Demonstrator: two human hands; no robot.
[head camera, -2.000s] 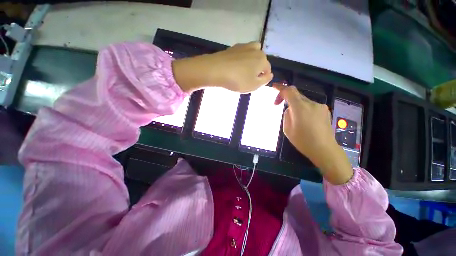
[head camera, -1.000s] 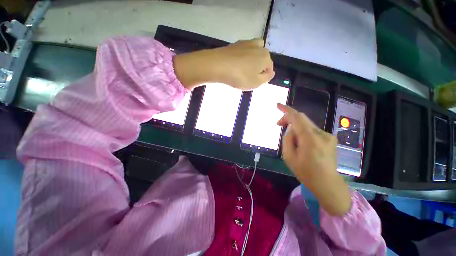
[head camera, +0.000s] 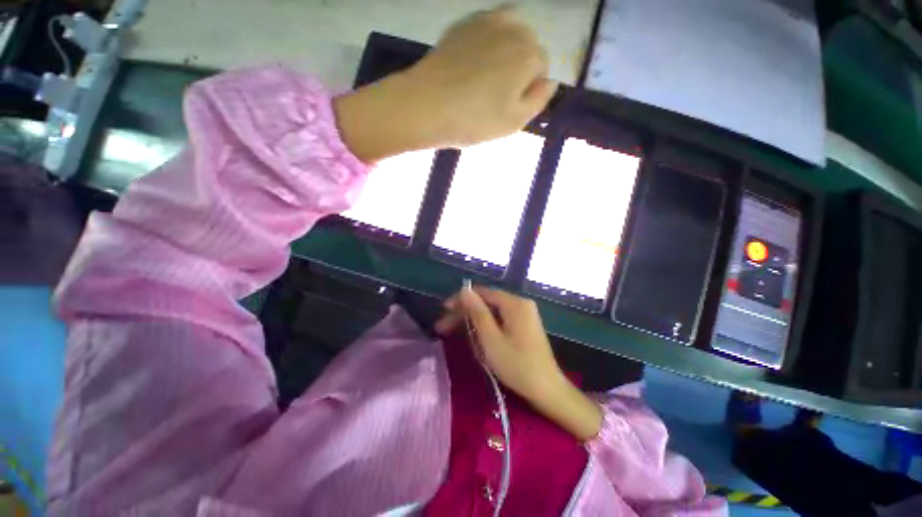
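Several smartphones lie in a row in a black foam tray (head camera: 736, 178). Three have bright white screens, such as the middle one (head camera: 491, 207) and the one right of it (head camera: 584, 222). One phone is dark (head camera: 668, 252), and the rightmost (head camera: 756, 278) shows an orange circle. My right hand (head camera: 509, 333) is below the tray's front edge and holds the white earphone plug (head camera: 466, 287) between its fingertips, out of any phone. The white cord (head camera: 502, 434) hangs down my front. My left hand (head camera: 483, 81), blurred, is a closed fist above the tray's back edge; its fingers are mostly hidden.
A pale board (head camera: 713, 66) lies behind the tray at right. Another black tray (head camera: 890, 303) stands at far right. A white power strip (head camera: 86, 96) with plugs is at left. Dark trays (head camera: 329, 321) are below the bench edge near my lap.
My right hand has moved from the third white screen down and left, and has pulled the earphone plug out of that phone. My left hand has risen. The view has shifted, so the tray sits further right.
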